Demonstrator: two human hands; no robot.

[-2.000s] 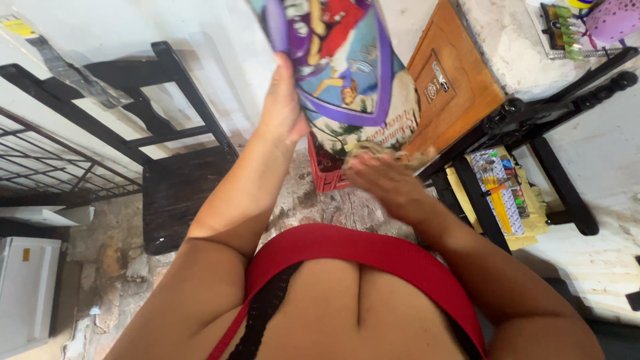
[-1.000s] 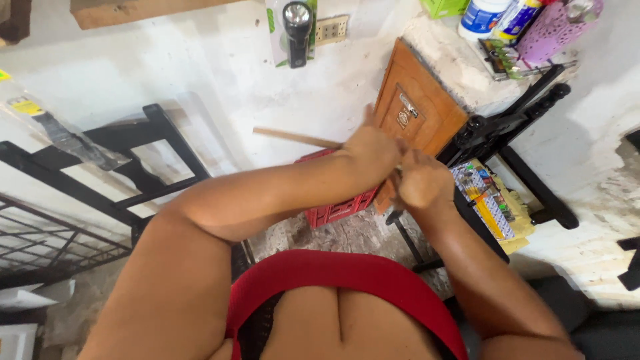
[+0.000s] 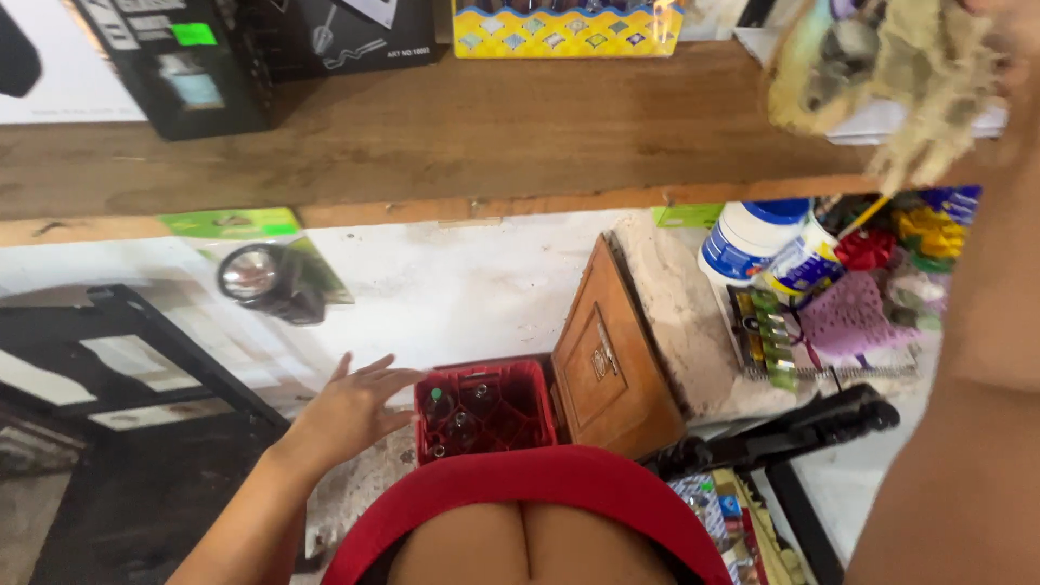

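Observation:
My left hand (image 3: 349, 414) is empty, its fingers spread, just left of a red plastic bottle crate (image 3: 548, 406). Several glass bottles stand in the crate, one with a green cap (image 3: 437, 396). My right arm rises along the right edge. At the top right corner my right hand (image 3: 1011, 49), blurred and partly cut off by the frame, grips a beige frayed cloth (image 3: 918, 89). The cloth hangs at the right end of a wooden shelf (image 3: 504, 130), over white papers (image 3: 881, 122).
Boxes (image 3: 211, 73) stand on the shelf; a packaged flashlight (image 3: 264, 276) hangs below. Right of the crate are a wooden door panel (image 3: 605, 357) and a ledge holding a white tub (image 3: 751, 236) and a purple perforated basket (image 3: 857, 317). A black chair (image 3: 162, 357) stands left.
The printed bag in my left hand two seconds ago is out of view. My hands, close together one second ago, are apart; the right has risen to the shelf. The view has shifted upward.

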